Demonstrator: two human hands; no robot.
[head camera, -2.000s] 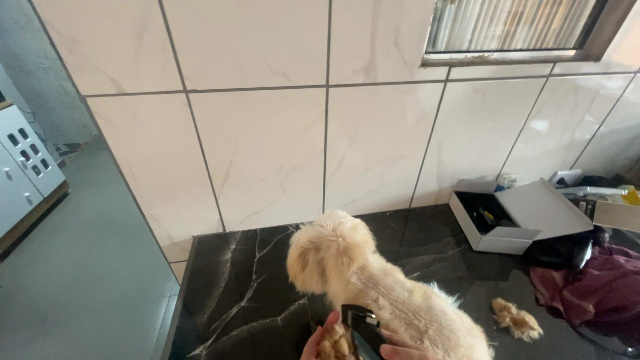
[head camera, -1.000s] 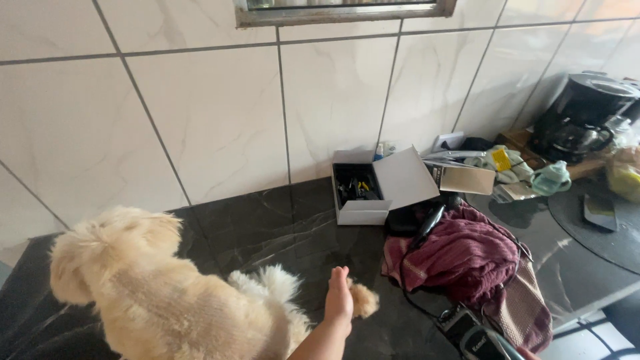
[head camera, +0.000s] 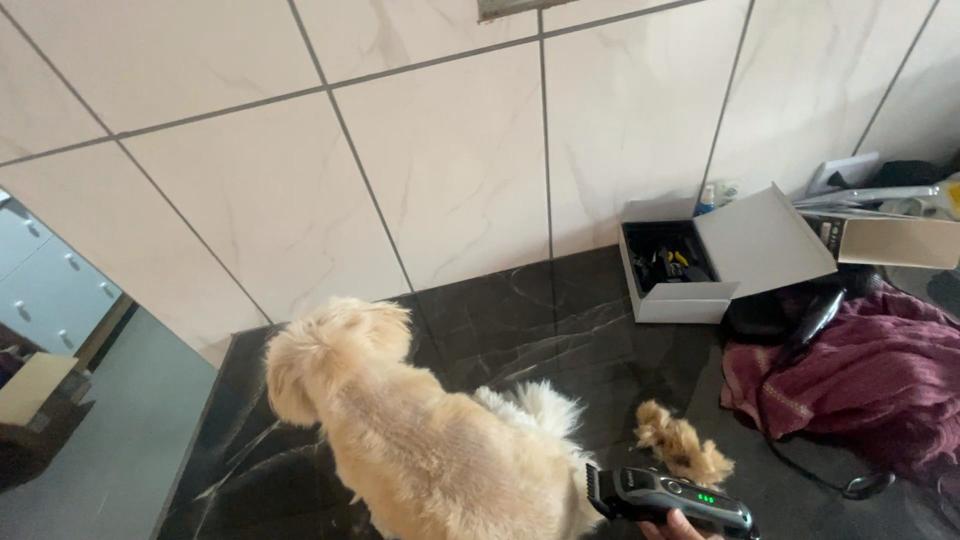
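Note:
A cream-coloured dog (head camera: 442, 442) is on the black marbled countertop, its back toward me and its head at the upper left. At the lower right, my right hand (head camera: 679, 527) holds a cordless hair clipper (head camera: 671, 499) from below; green lights glow on its body. The clipper's comb end is beside the dog's rump, and I cannot tell if they touch. A tuft of cut tan fur (head camera: 682, 444) lies on the counter just behind the clipper. White fluffy fur (head camera: 540, 409) shows at the dog's far side. My left hand is out of view.
An open white box (head camera: 682, 304) holding dark tools is against the tiled wall. Right of it are a black hair dryer (head camera: 817, 319) with its cord, a crumpled maroon towel (head camera: 885, 367) and a cardboard box (head camera: 896, 241). The counter's left edge drops to the floor.
The clipper in my right hand has come in beside the dog's rump. The hand that was open by the fur tuft a second ago is gone from there. The view has swung left.

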